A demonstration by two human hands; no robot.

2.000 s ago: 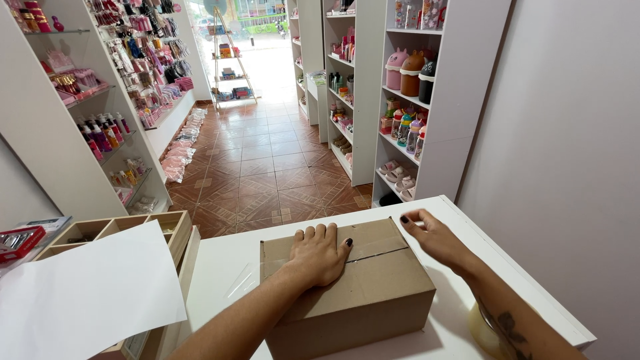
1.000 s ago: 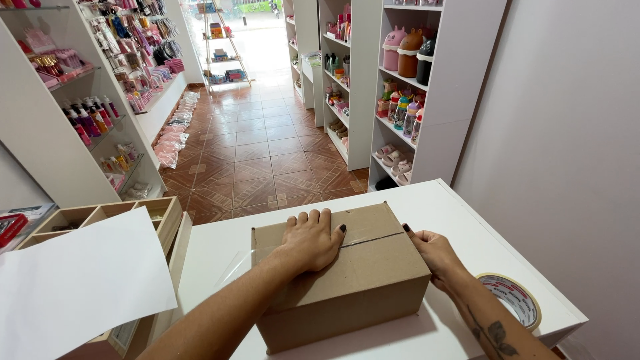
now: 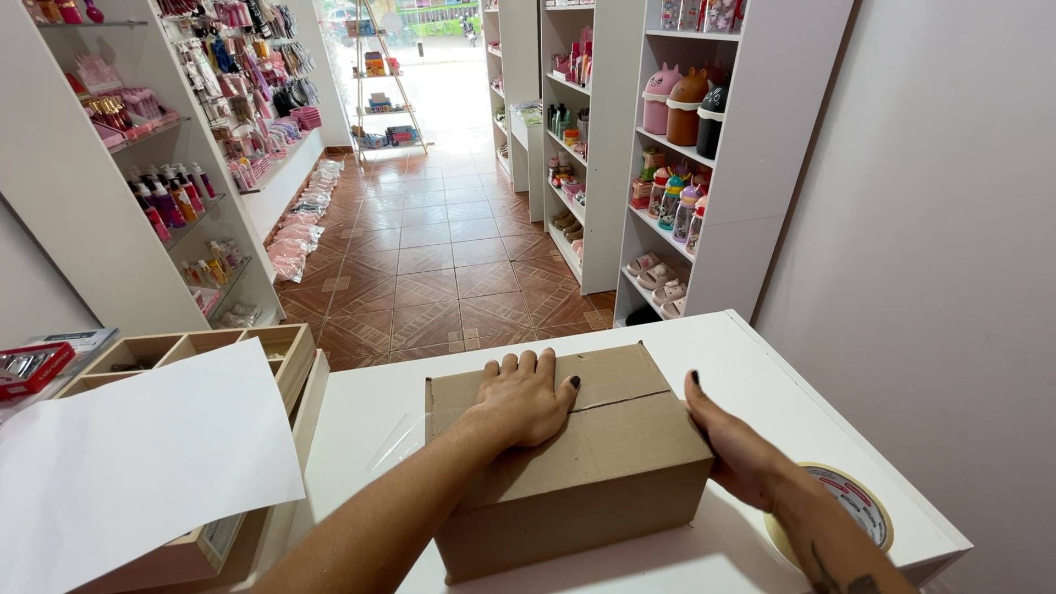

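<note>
A closed cardboard box (image 3: 577, 495) lies on a white counter (image 3: 709, 355), a narrow seam running across its top between the two flaps. My left hand (image 3: 528, 400) rests palm down on the box top, fingers spread over the seam. Against the right end of the box is my right hand (image 3: 730, 445), thumb raised and fingers partly hidden behind the cardboard. A piece of clear tape (image 3: 400, 441) sticks out past the left edge of the box. Partly under my right forearm, a roll of tape (image 3: 854, 503) lies flat on the counter.
On the left, a white sheet of paper (image 3: 157, 462) covers part of a wooden compartment tray (image 3: 301, 363), beside a red box (image 3: 37, 367). Stocked shelves (image 3: 697, 148) stand beyond the counter on both sides of a tiled floor (image 3: 429, 289). A wall is at right.
My right hand has come down from above the right side of the box to its right end. My left hand has stayed on top. The tape roll shows more than two seconds ago.
</note>
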